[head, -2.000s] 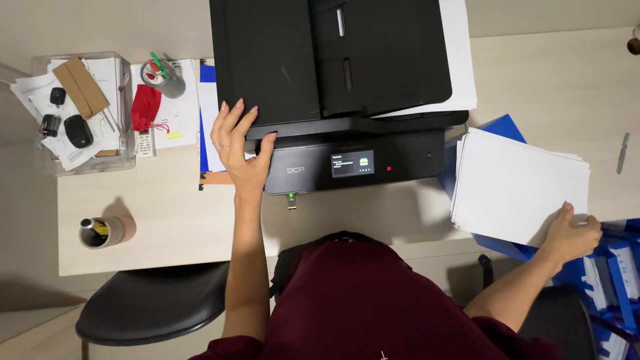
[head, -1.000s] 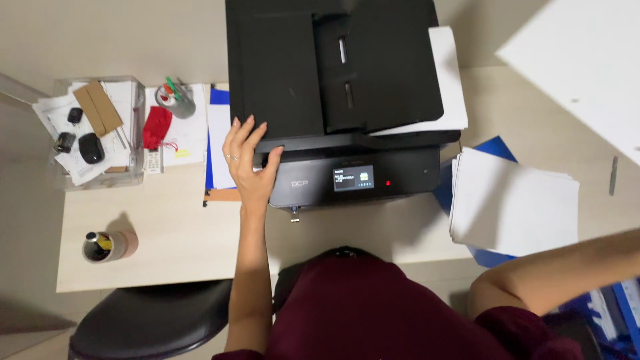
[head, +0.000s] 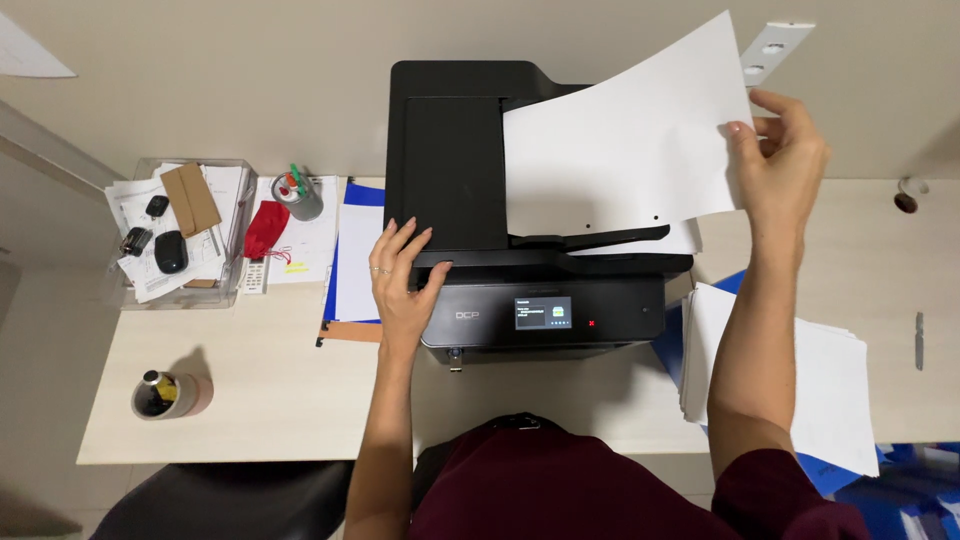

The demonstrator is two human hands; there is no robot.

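My right hand (head: 780,157) grips the right edge of a white paper sheet (head: 622,150) with two punched holes, between thumb and fingers. The sheet's left edge meets the feeder on top of a black multifunction printer (head: 454,172), and its right end is raised. My left hand (head: 405,285) rests on the front left edge of the printer's lid, fingers spread on top. Below, the front panel has a lit screen (head: 542,313) and a red light. A USB stick (head: 455,360) sticks out of the front. More paper lies under the feeder tray.
A stack of white paper (head: 832,382) lies on a blue folder at the right. At the left are a clear tray (head: 244,225) with papers and keys, a red pouch (head: 266,229), a pen cup (head: 300,199) and a round container (head: 161,397). A wall socket (head: 776,52) is behind.
My right hand has moved from the paper stack at the right up to the feeder, with a sheet. My left hand stays on the printer's lid edge.
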